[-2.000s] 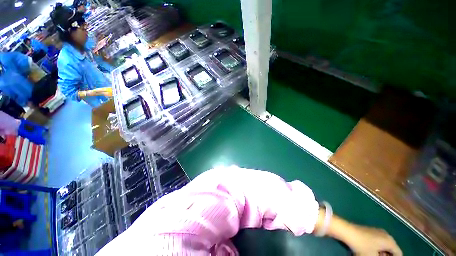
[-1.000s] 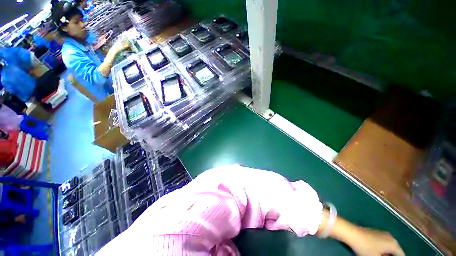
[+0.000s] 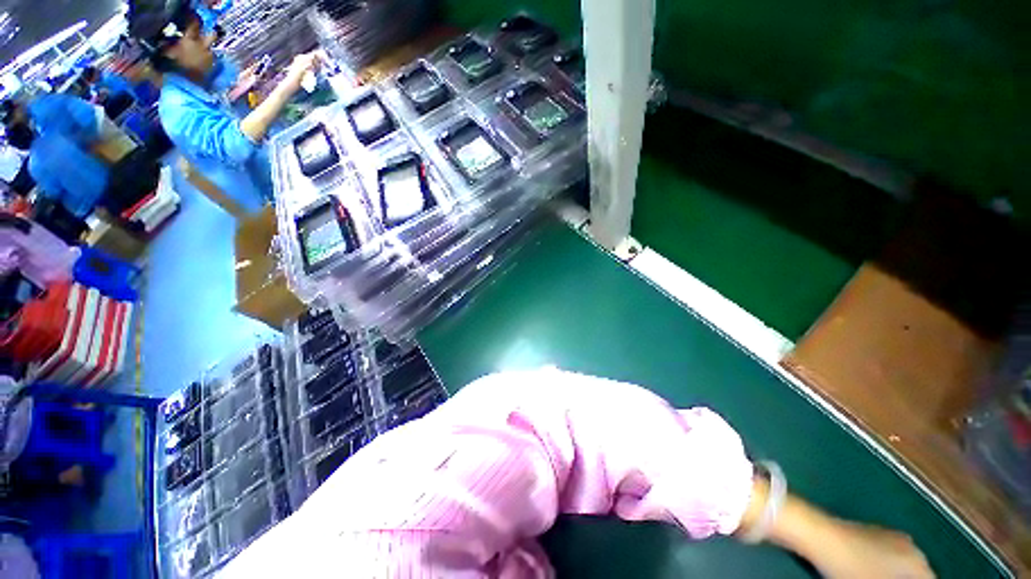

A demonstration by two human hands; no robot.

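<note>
My left hand (image 3: 871, 554) is at the bottom right, over the green bench. It is blurred and its fingers are cut off by the lower edge, so what it holds cannot be told. A pale band is on the wrist below a pink striped sleeve. My right hand is not in view. A stack of clear plastic trays (image 3: 452, 243) stands at upper centre, left of the post. Its top tray holds rows of dark handsets (image 3: 404, 190), some with pale label areas showing.
More clear trays with dark handsets (image 3: 232, 424) lie at lower left. A white post (image 3: 616, 124) rises behind the green bench (image 3: 633, 328). A brown board (image 3: 893, 351) is at right, beside a blurred clear tray (image 3: 1006, 418). A coworker in blue (image 3: 209, 124) stands beyond the stack.
The view has shifted, so the stack and post sit further right. The coworker's arm, low at first, is now raised behind the stack. My left hand stays at the bottom right, its fingers more cut off.
</note>
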